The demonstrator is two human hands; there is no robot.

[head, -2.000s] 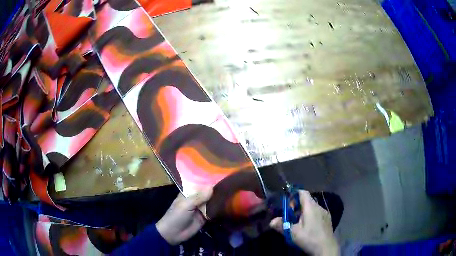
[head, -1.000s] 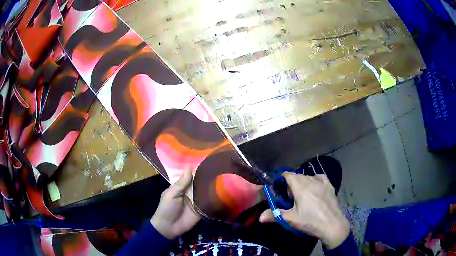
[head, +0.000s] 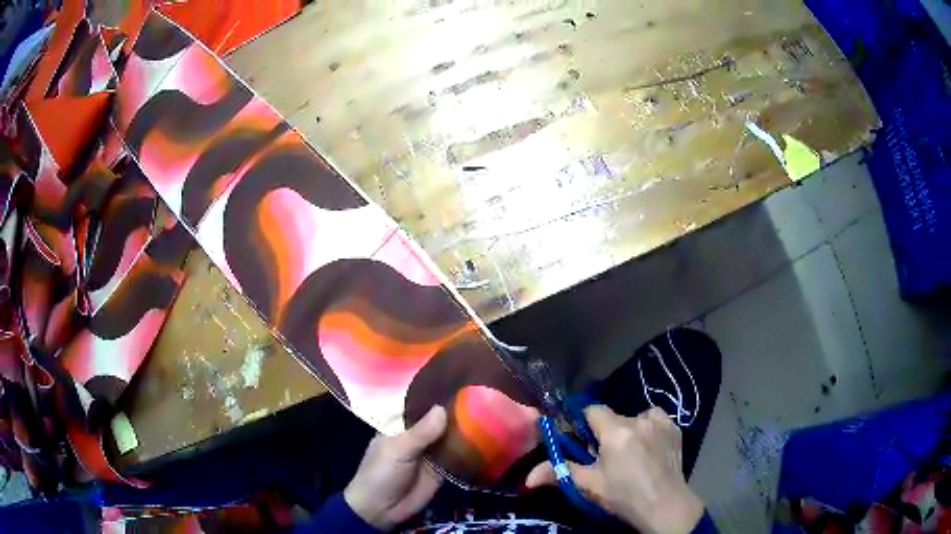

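Note:
My left hand [head: 399, 475] grips the near end of a long printed fabric strip [head: 344, 282], thumb on top. The strip is brown, pink, orange and white and lies across the wooden table, its near end over my lap. My right hand [head: 636, 469] holds blue-handled scissors [head: 561, 448] at the strip's right edge near its lower end. The dark blades are hard to see against the brown print. A thin white edge strip [head: 505, 343] curls away from the fabric just above the blades.
A tangled heap of printed pieces [head: 125, 344] lies at the table's left. The scratched table [head: 584, 136] carries a yellow scrap [head: 800, 158] at its right edge. A dark shoe with white laces [head: 667, 386] is below. Blue containers [head: 918, 198] stand right; printed pieces show at lower left.
The scissors were farther right and higher; my right hand has moved slightly left and down. A white edge curl now stands off the fabric. More of the laced shoe shows.

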